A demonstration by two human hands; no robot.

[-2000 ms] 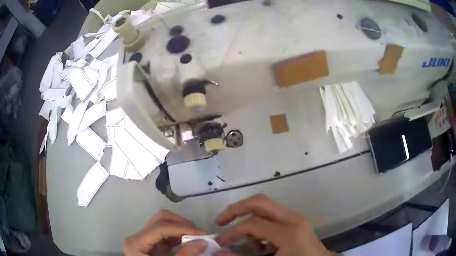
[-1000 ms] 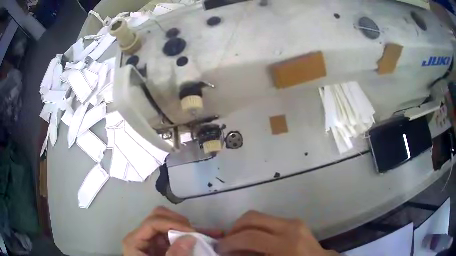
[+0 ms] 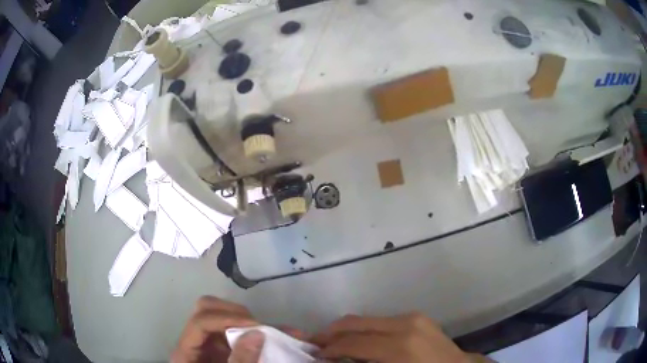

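Observation:
A small folded white cloth piece (image 3: 273, 343) is between my hands at the bottom edge of the head view, in front of the sewing machine. My left hand (image 3: 213, 332) is shut on its left end, with the thumb on top. My right hand (image 3: 386, 340) holds its right end between the fingertips, which are partly hidden. Both hands are cut off by the lower edge. The presser foot area (image 3: 242, 197) is beyond my hands, with no cloth from my hands at it.
Pointed white pieces (image 3: 177, 220) lie piled and fanned at the left of the machine head (image 3: 333, 85). White strips (image 3: 488, 156) lie on the bed beside a black phone (image 3: 567, 200). Brown patches (image 3: 413, 94) are on the arm. White sheets (image 3: 550, 344) lie lower right.
My hands have shifted slightly left, and more of the white piece shows between them. My right fingers have come down from their raised, spread pose onto the piece. The machine appears slightly further left.

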